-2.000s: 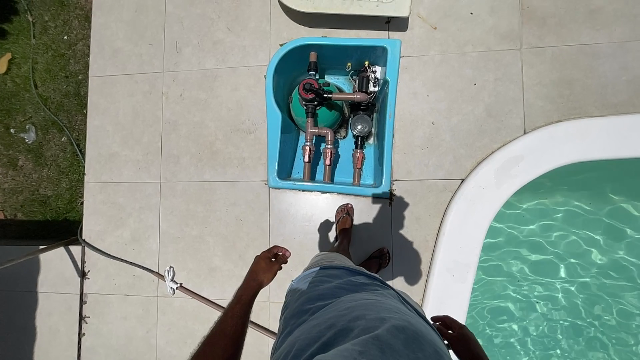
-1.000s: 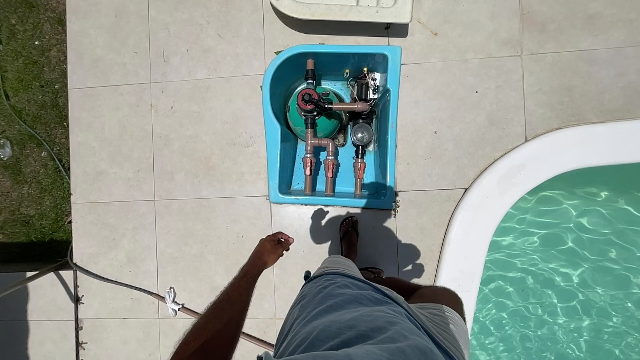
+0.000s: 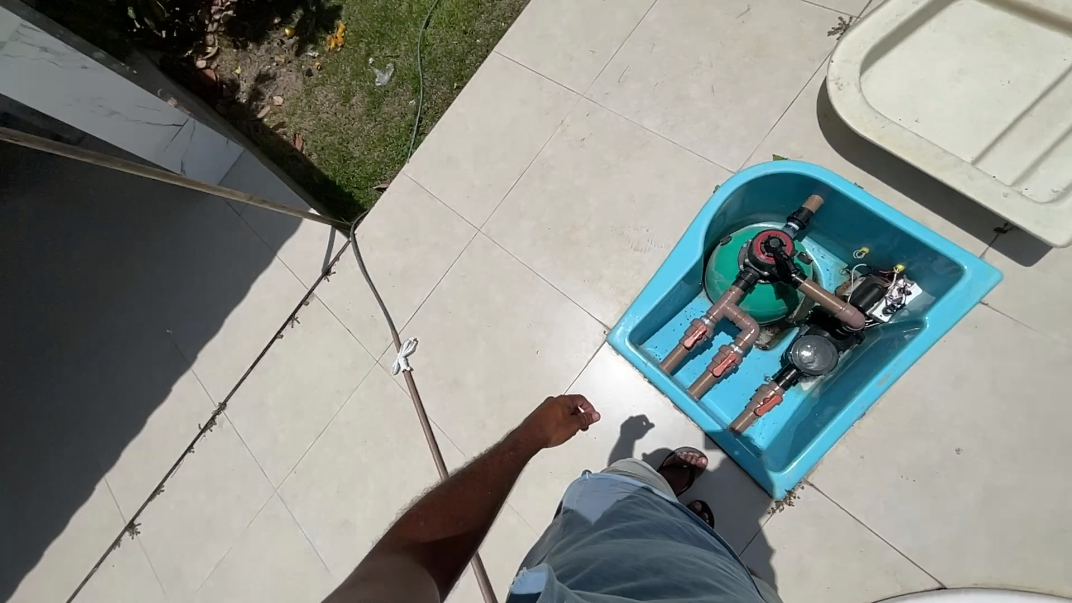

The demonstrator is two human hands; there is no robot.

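My left hand (image 3: 567,420) hangs over the floor tiles with its fingers curled; whether it holds anything small cannot be told. My right hand is out of view. In front of my feet lies a blue plastic pump housing (image 3: 695,243), sunk in the paving and uncovered. Inside it are a green filter tank (image 3: 727,264) with a black and red multiport valve (image 3: 772,249), a pump with a clear-lidded strainer (image 3: 812,355), and brown pipes with red-handled valves (image 3: 725,362). Loose wires show near the pump motor (image 3: 871,293).
A cream plastic lid (image 3: 946,92) lies beyond the housing. A brown pole (image 3: 427,427) with a white cord (image 3: 404,355) tied on it joins a grey hose (image 3: 368,280), left of my arm. Grass (image 3: 377,100) borders the tiles. A white curved edge (image 3: 963,595) shows at bottom right.
The view has swung left and turned, so the housing now sits at the right and the pool water has left view. My right hand, seen two seconds ago, is no longer visible.
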